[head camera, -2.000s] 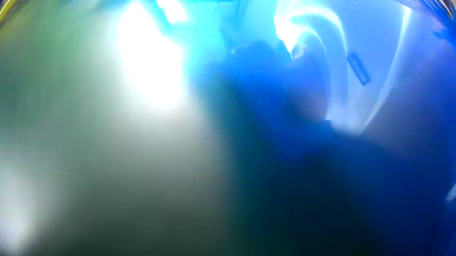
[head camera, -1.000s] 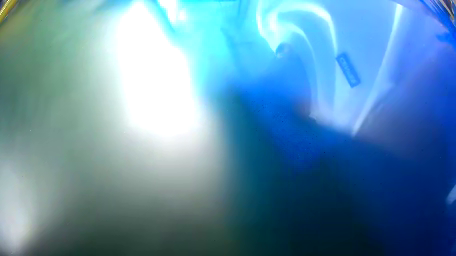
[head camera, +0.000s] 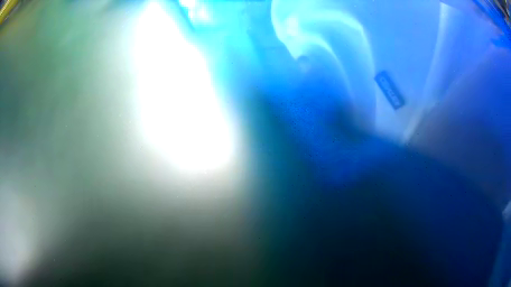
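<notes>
The view is heavily blurred, as if something lies very close to the lens. A translucent blue area, possibly blue film, covers the middle and right. Behind it at the upper right is a pale, folded surface with bright curved streaks, which may be cloth. A small dark rectangular label with unreadable lettering is on it. A dull brownish patch lies right of the label; I cannot tell what it is. I can make out neither my left hand nor my right hand.
A blurred green-grey surface fills the left side, with a large white glare on it. A fainter glare is at the lower left. Thin yellow lines show in the top left corner, and dark thin strands in the top right.
The pale folds have shifted left. The label has moved slightly left and down overall. The white glare has stretched downward and right. The dark blue area's edge at the right is more rounded.
</notes>
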